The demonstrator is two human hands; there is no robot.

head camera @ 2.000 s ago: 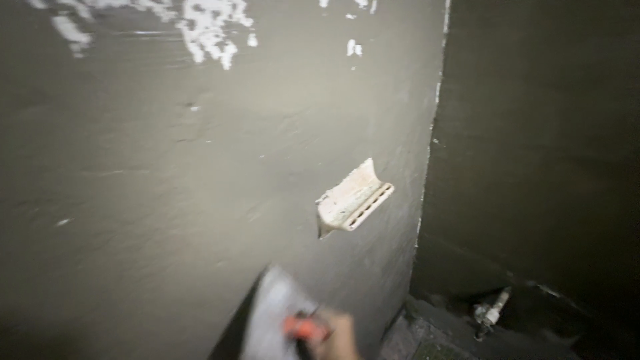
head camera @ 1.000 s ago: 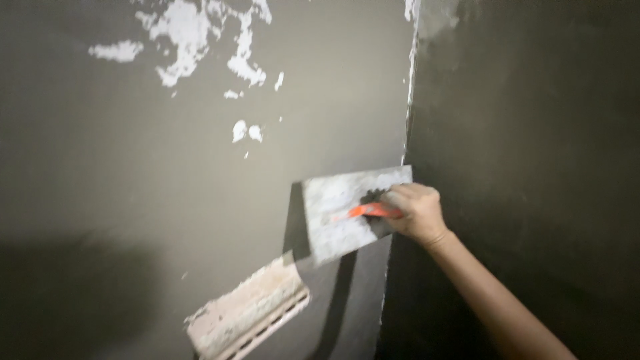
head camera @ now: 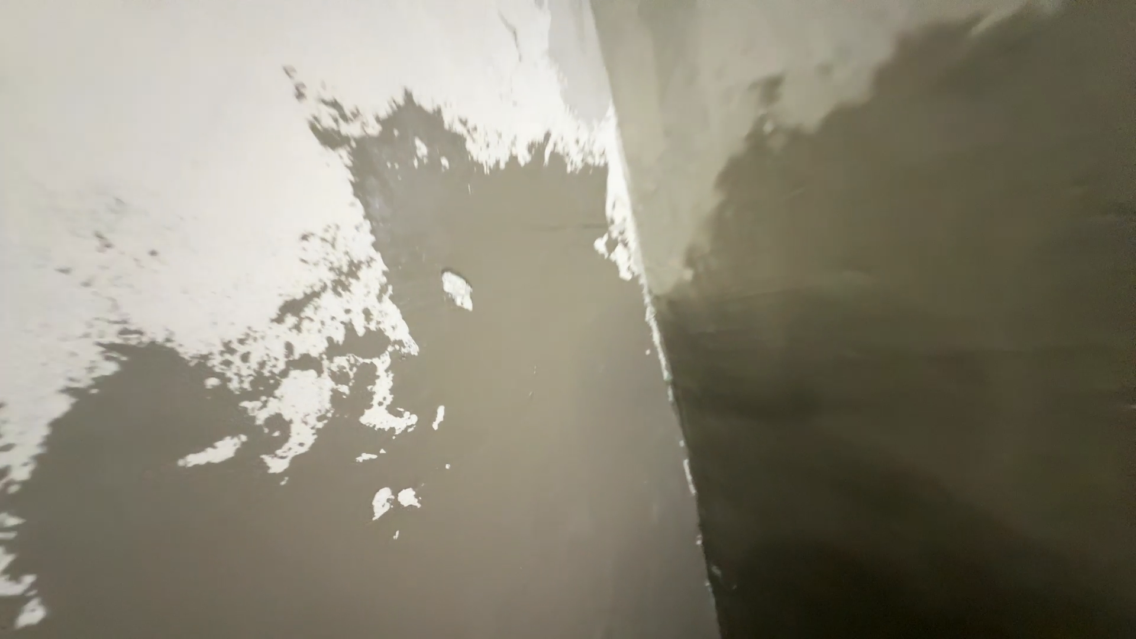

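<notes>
Neither my left hand nor my right hand shows in the head view at this moment, and no tool is visible. A wall with a grey coat [head camera: 515, 373] fills the left and middle. White patches with ragged edges [head camera: 177, 177] cover its upper left and top, and smaller white flecks lie lower down. One small white spot [head camera: 457, 290] stands out in the grey near the middle.
An inside corner [head camera: 661, 346] runs down right of the middle, with a broken white line along it. Beyond it, the adjoining wall [head camera: 914, 373] is dark grey-brown, with a lighter area [head camera: 692, 115] at its upper left.
The view has swung upward. The hand with the orange-handled trowel, seen at the corner one second ago, is out of view. The soap-dish-like ledge is out of view too.
</notes>
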